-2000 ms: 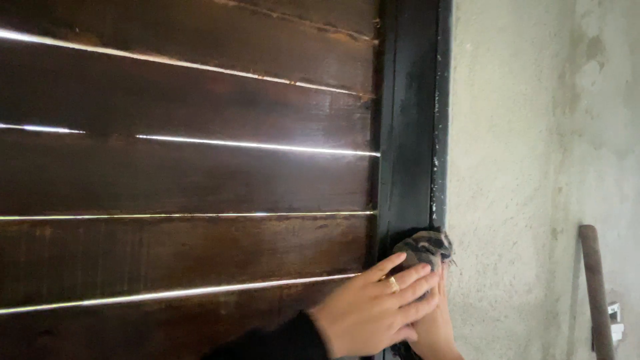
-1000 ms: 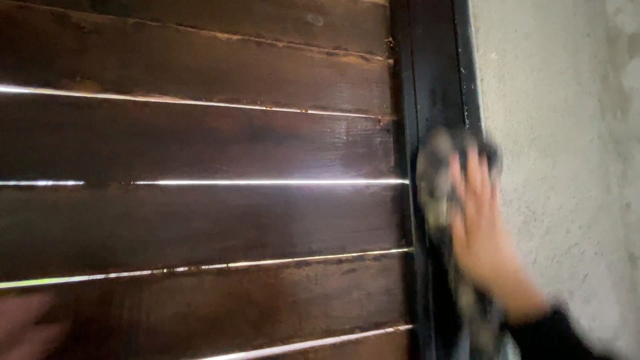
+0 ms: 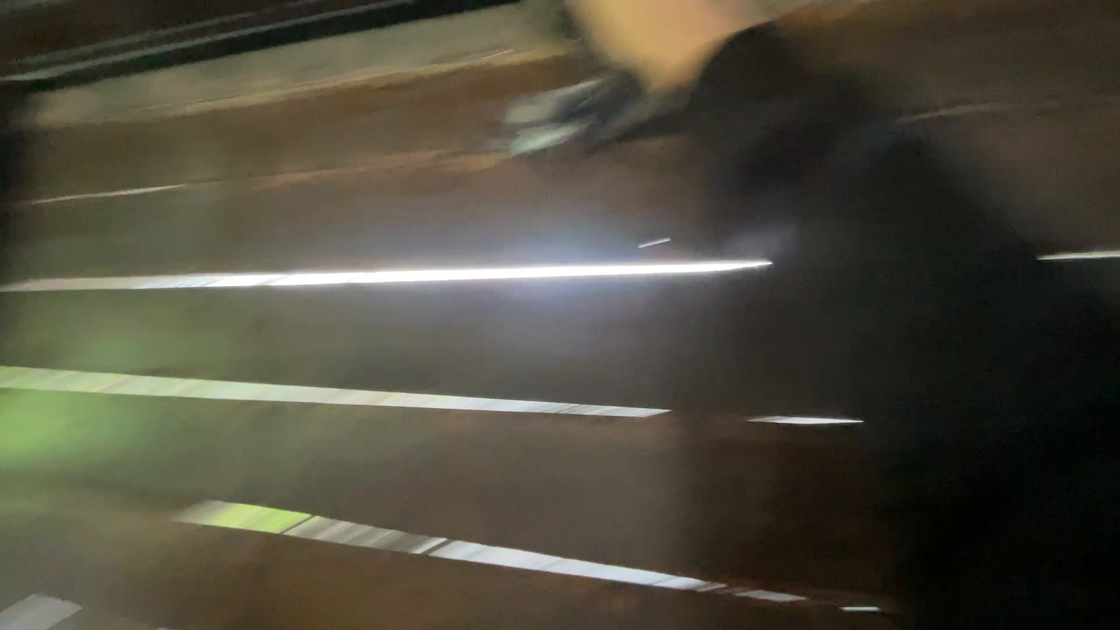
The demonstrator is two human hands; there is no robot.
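Observation:
Strong blur covers the head view. At the top, right of the middle, is my right hand [image 3: 665,35], with a dark sleeve [image 3: 814,140] running down to the right from it. A grey and dark patterned cloth [image 3: 560,118] hangs just below and left of the hand, apparently held in it; the fingers themselves are not clear. Behind them lie the dark brown wooden boards [image 3: 437,341], with bright light showing through the gaps between them. My left hand is out of view.
A dark bar or edge [image 3: 219,48] crosses the upper left, with a pale band [image 3: 289,74] directly below it. The sleeve and its dark shadowy shape hide much of the boards on the right.
The view has swung strongly away from the black post and concrete wall. My right hand and the cloth have left the post and are now in front of the boards.

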